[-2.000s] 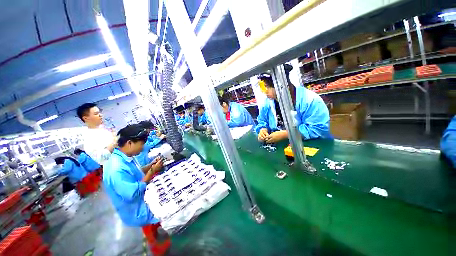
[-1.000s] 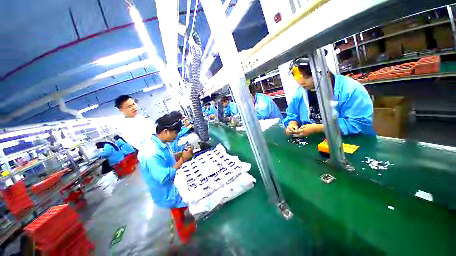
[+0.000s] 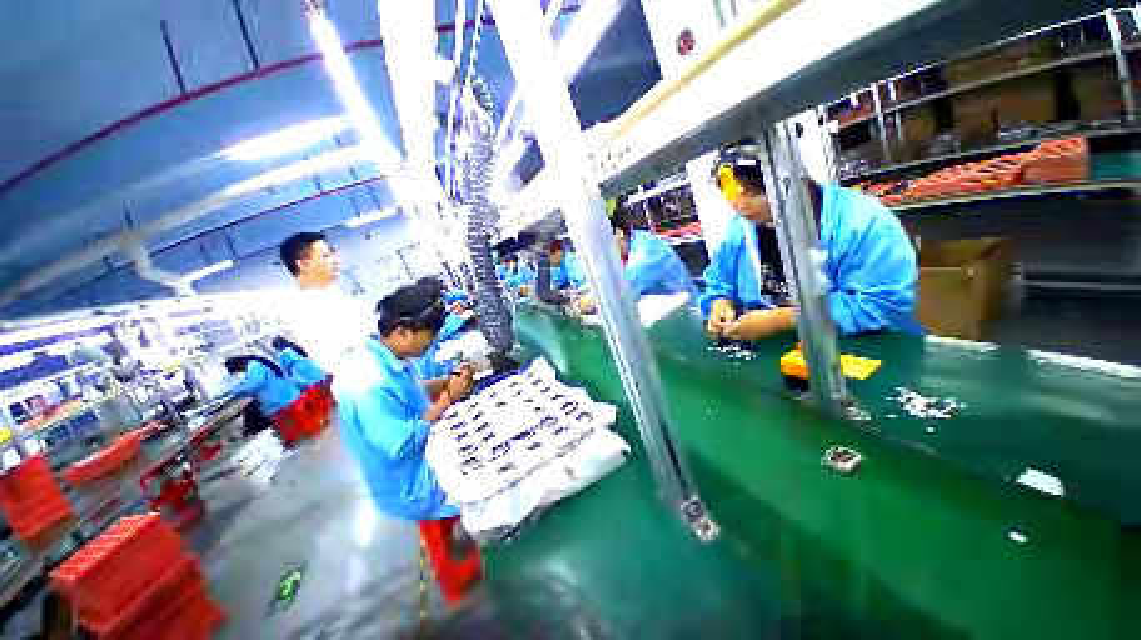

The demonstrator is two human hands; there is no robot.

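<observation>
Neither of my hands is in the picture. Nearest in front of me is the green conveyor belt (image 3: 801, 538), running away to the upper left. One small open unit (image 3: 842, 460), pale-rimmed with a darker inside, lies on the belt right of the near metal post. A tiny white part (image 3: 1017, 536) lies farther right on the belt. A flat white piece (image 3: 1040, 481) and scattered small white parts (image 3: 926, 404) lie on the far worktop. A white blister tray (image 3: 526, 431) with rows of dark-centred units lies in crinkled clear film at the left.
A metal post (image 3: 626, 338) stands at the belt's near side, another (image 3: 803, 275) across it. A yellow-orange box (image 3: 828, 364) is beside the far post. A person in a blue smock (image 3: 388, 419) works beside the tray; another (image 3: 863, 256) works across the belt. Red crates (image 3: 131, 575) stand lower left.
The view swung first, then shifted slightly. Over the last second the open unit and tiny white part moved right along the belt relative to the posts.
</observation>
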